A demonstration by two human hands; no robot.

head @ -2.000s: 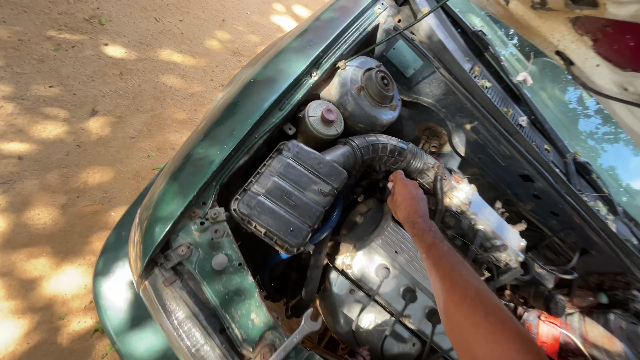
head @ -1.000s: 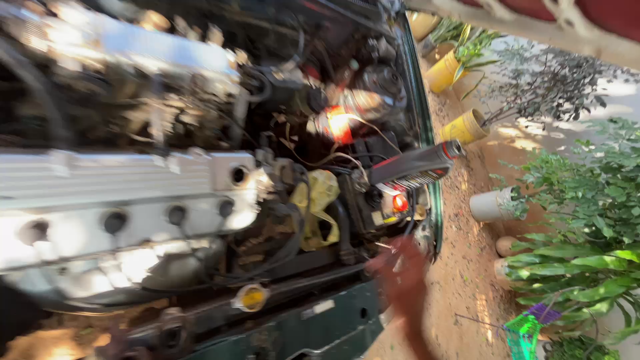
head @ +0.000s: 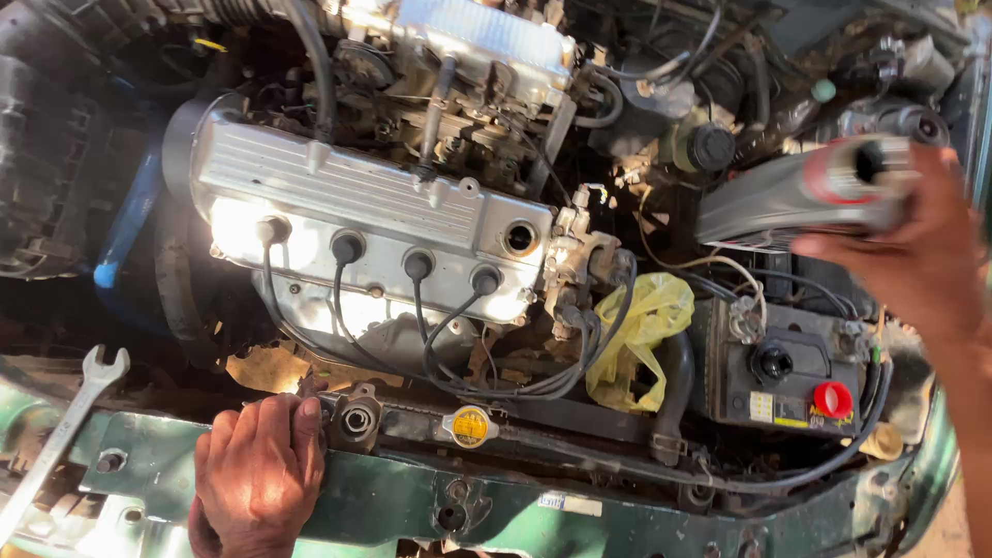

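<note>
My right hand (head: 907,240), blurred, holds a dark grey plastic bottle (head: 783,194) with a red ring at its uncapped neck. The bottle is tilted above the car battery (head: 721,364). A black cap (head: 773,360) and a red cap (head: 833,399) lie on the battery. The silver valve cover (head: 341,186) has an uncovered round filler hole (head: 519,237) at its right end. My left hand (head: 260,469) rests at the edge of the green front panel (head: 372,504), left of a metal mount; its fingertips are hidden.
An open-end wrench (head: 58,438) lies at the lower left. A yellow radiator cap (head: 470,427) sits by the front panel. A crumpled yellow plastic bag (head: 647,333) is beside the battery. Black spark plug leads (head: 341,310) loop over the front of the engine.
The bottle stood by the battery a second ago, apart from the visible hand; now my right hand holds it. My left hand has come into view on the front panel. The view has shifted.
</note>
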